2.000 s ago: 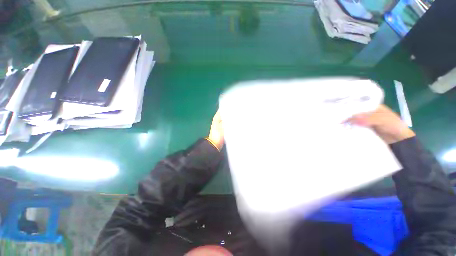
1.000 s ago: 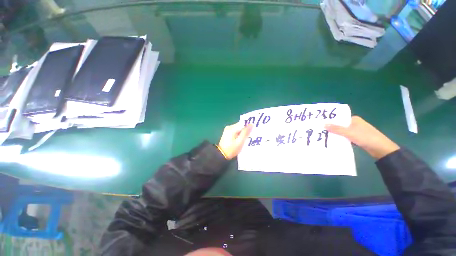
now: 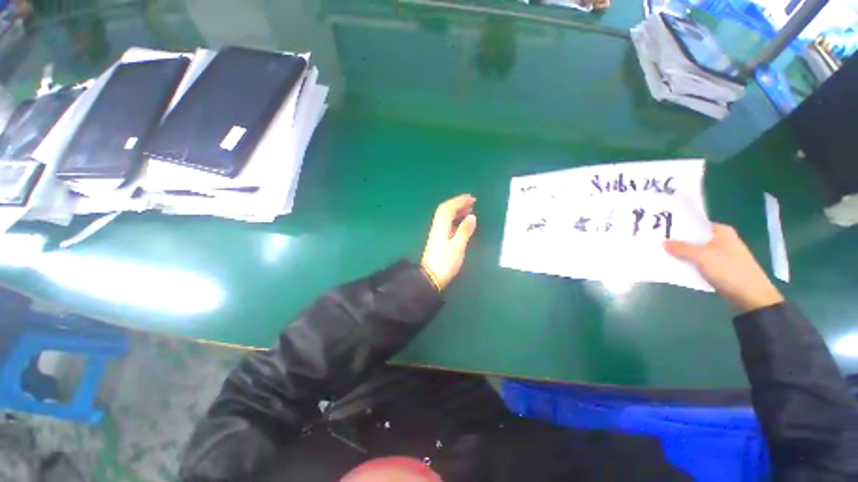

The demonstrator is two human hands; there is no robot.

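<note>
A white batch label sheet [image 3: 574, 249] with two lines of black handwriting is in front of me, right of centre. My right hand [image 3: 722, 264] grips its right edge, thumb on top and the fingers hidden beneath. My left hand [image 3: 450, 240] is off the sheet, a little left of its left edge, with thumb and fingers apart and nothing held. The sheet is slightly tilted over the table; whether it touches the surface I cannot tell.
Stacks with black tablet-like devices [image 3: 230, 108] and white sheets lie at the left. Another stack [image 3: 673, 75] stands at the far right. A paper strip [image 3: 776, 235] lies right of my right hand. The glossy green table [image 3: 405, 329] has blue bins [image 3: 649, 414] below its edge and a blue stool [image 3: 61, 377].
The sheet turned from a blurred blank side to its written side, then moved right and away from me. My left hand let go of it. The view has shifted slightly.
</note>
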